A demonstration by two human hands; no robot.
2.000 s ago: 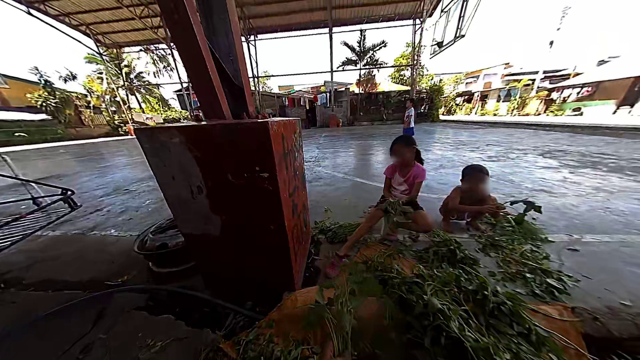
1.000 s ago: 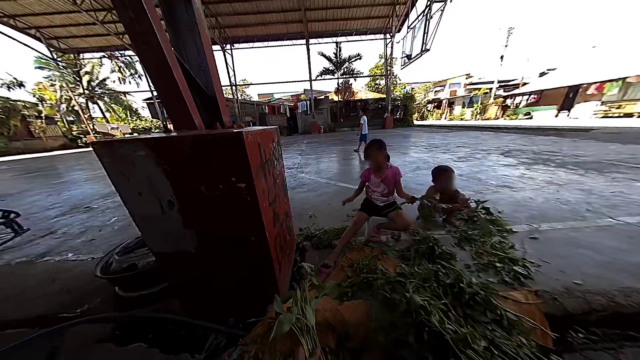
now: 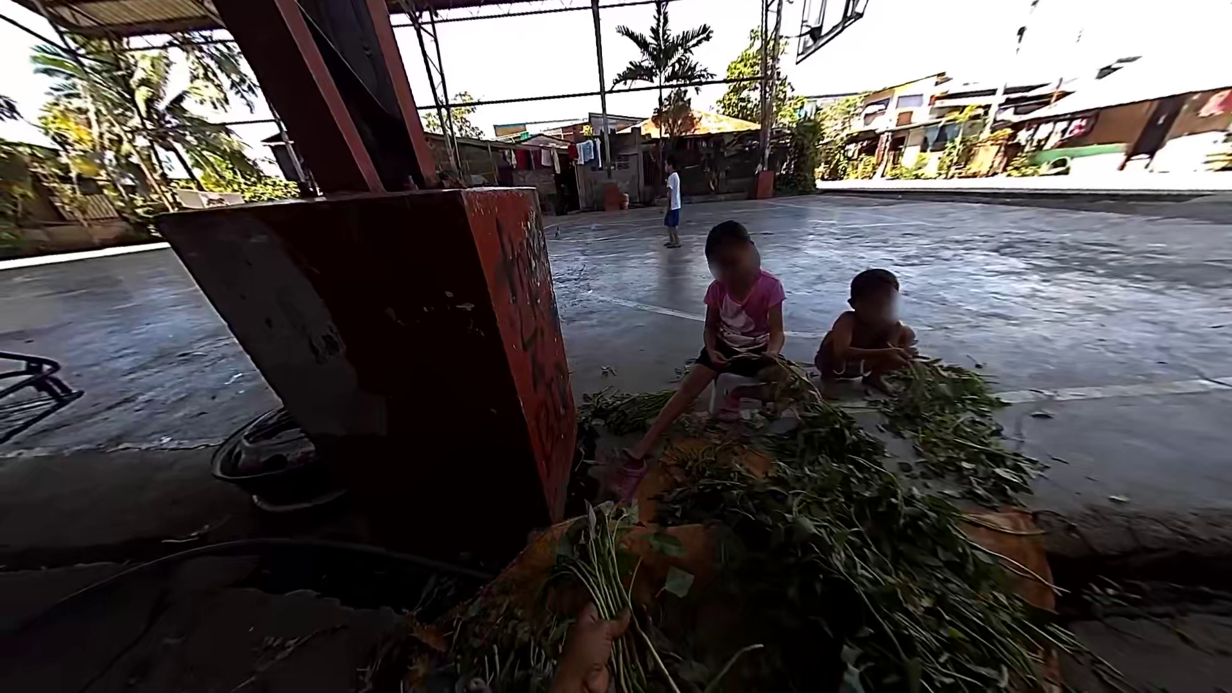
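At the bottom middle of the head view, a hand (image 3: pixel 589 647), seemingly my left hand, is closed around the stems of a bunch of leafy greens (image 3: pixel 604 568). The leaves point up and away from me. Just right of it, a large heap of cut leafy stems (image 3: pixel 866 539) lies over an orange-brown sheet (image 3: pixel 1011 553). My right hand cannot be made out; the bottom edge is dark.
Beyond the heap sit one person in a pink shirt (image 3: pixel 746 313) and a smaller person (image 3: pixel 871 337), both handling greens. A red concrete post base (image 3: pixel 385 356) stands left, beside a dark basin (image 3: pixel 274 462). A hose (image 3: pixel 260 544) crosses the ground. Another person (image 3: pixel 673 204) stands farther back.
The hand with the bunch has come into plain view at the bottom. The person in pink has brought both hands together over the lap, after an arm was held out to the side.
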